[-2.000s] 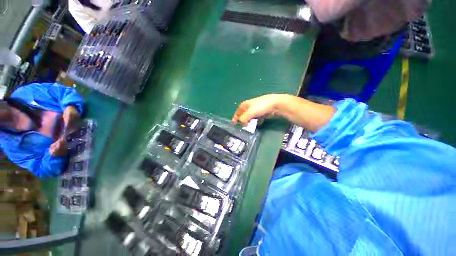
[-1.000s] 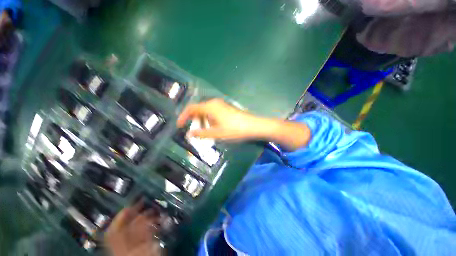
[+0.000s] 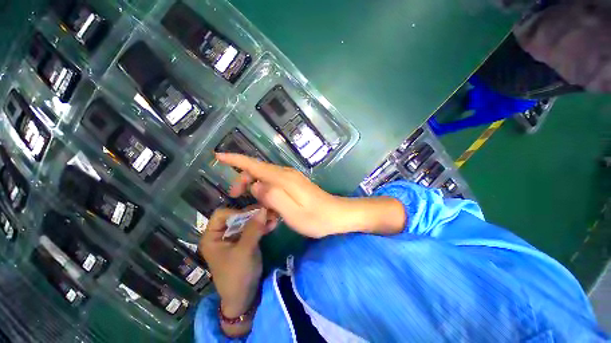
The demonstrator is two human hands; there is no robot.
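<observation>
My left hand (image 3: 234, 261), with a dark red bead bracelet, pinches a small white label sheet (image 3: 241, 223) between thumb and fingers. My right hand (image 3: 288, 197) is just above and right of it, fingers apart, over the tray's near edge; I see nothing held in it. Its longest finger reaches over a black device (image 3: 240, 144) and partly hides it. Clear blister trays (image 3: 347, 137) hold several black devices, one per pocket. One device (image 3: 293, 126) lies uncovered in the corner pocket, with white labels in its lower section. Loose white slips (image 3: 82, 167) lie beside some devices.
The trays lie on a green bench (image 3: 375, 60). Beyond its edge are another tray of devices (image 3: 422, 164), a blue frame (image 3: 486, 104) and yellow-black floor tape (image 3: 479, 144). Part of another person in a greyish garment (image 3: 569, 40) shows at top right.
The view has moved closer over the trays. My left hand has come nearer my right hand and now clearly shows the label sheet. My right hand has moved off the device it was over.
</observation>
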